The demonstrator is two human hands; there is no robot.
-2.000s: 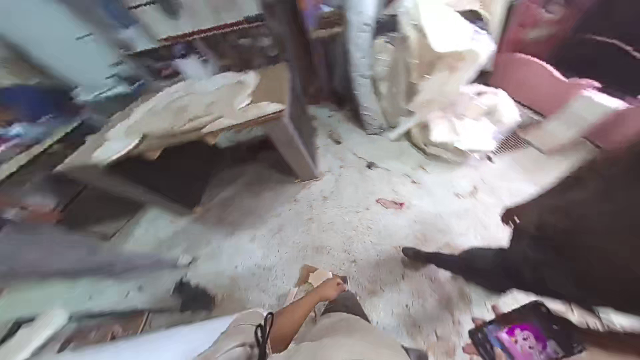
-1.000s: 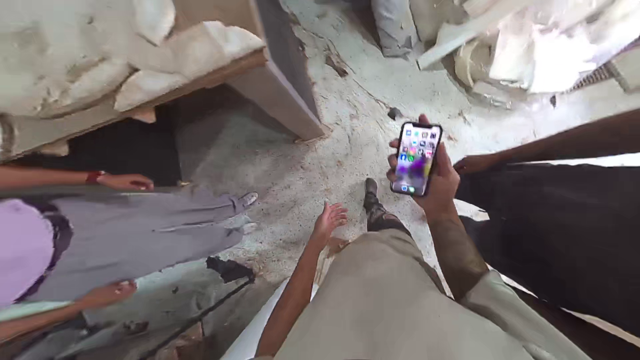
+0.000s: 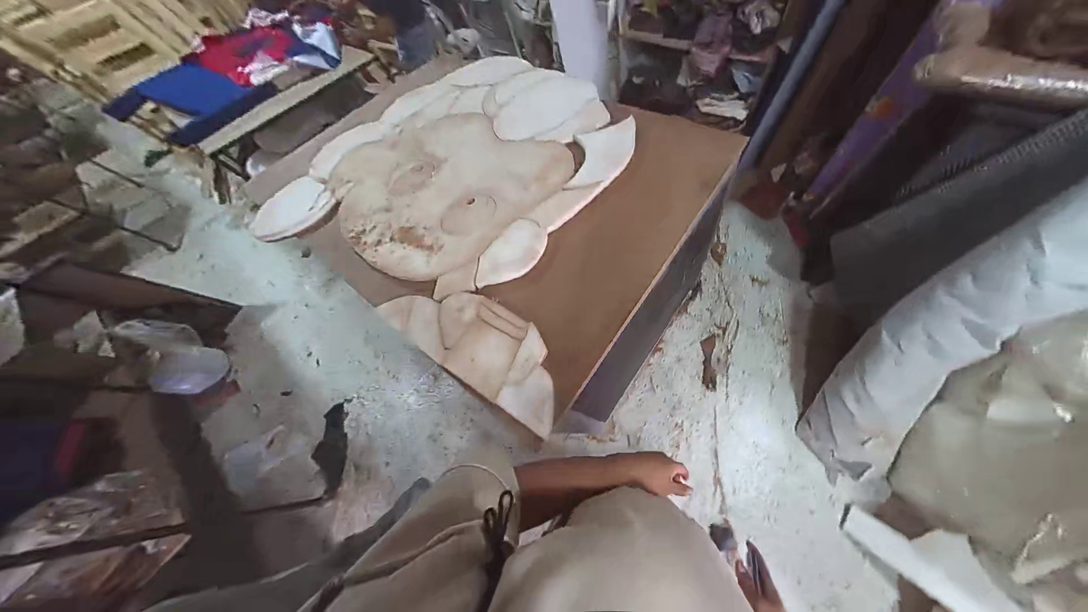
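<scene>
My left hand (image 3: 661, 474) is in front of my body, its fingers curled and nothing visible in them. It is beyond the near corner of a low brown-topped table (image 3: 633, 229), apart from it. On the tabletop lie flat cream cut-out pieces, foam or board, fitted together like a cartoon figure: a large face piece (image 3: 450, 191), rounded white pieces (image 3: 552, 104) along its far side, and a smaller group (image 3: 484, 340) at the near end. Brown marks show on the face piece. My right hand is out of view, and so is the phone.
A large wrapped roll (image 3: 960, 297) lies at the right, with pale scraps (image 3: 935, 552) below it. Another table (image 3: 289, 98) with blue and red cloth stands at the back left. Plastic containers (image 3: 187, 367) and debris are at the left. A foot (image 3: 756, 578) shows at the bottom.
The view has swung to the table with the cut-out pieces. My right hand, holding a lit phone one second ago, has left view. My left hand's spread fingers are now curled.
</scene>
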